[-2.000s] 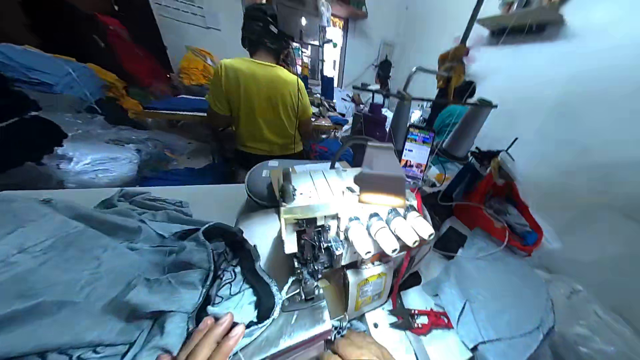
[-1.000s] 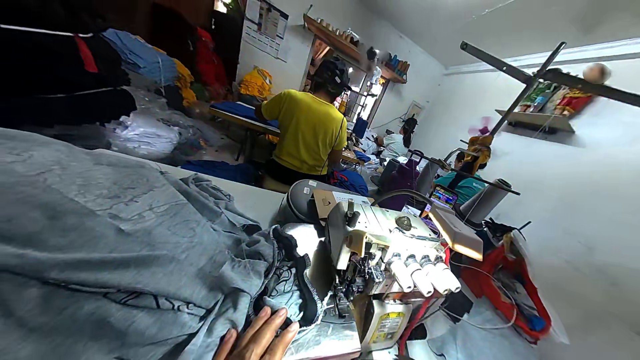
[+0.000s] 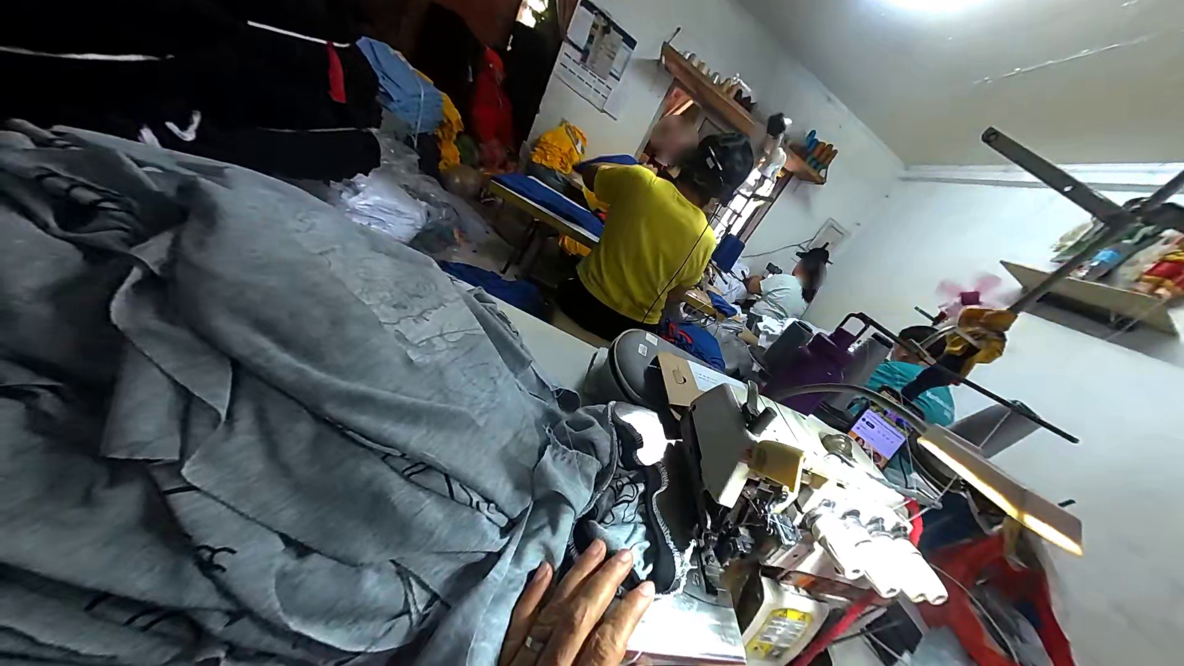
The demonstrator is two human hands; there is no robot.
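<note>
My left hand [image 3: 578,610], a ring on one finger, lies with its fingers extended on the edge of a grey garment [image 3: 351,388], at the bottom centre. Whether it grips the cloth is not clear. A dark band with a pale overlocked edge [image 3: 661,527] lies just beyond the fingertips, beside the needle area of a white overlock sewing machine [image 3: 786,481]. The garment spreads over the left half of the view in a large heap. My right hand is out of view.
A lit lamp [image 3: 1004,490] and a phone [image 3: 877,435] stand by the machine. Beyond it, a person in a yellow shirt [image 3: 652,240] sits with their back to me. Black garments [image 3: 203,83] are piled at upper left. Thread stand bars [image 3: 1064,176] rise at right.
The view has swung and tilted strongly. My right hand, at the bottom by the machine two seconds ago, has left the view. My left hand remains on the grey cloth.
</note>
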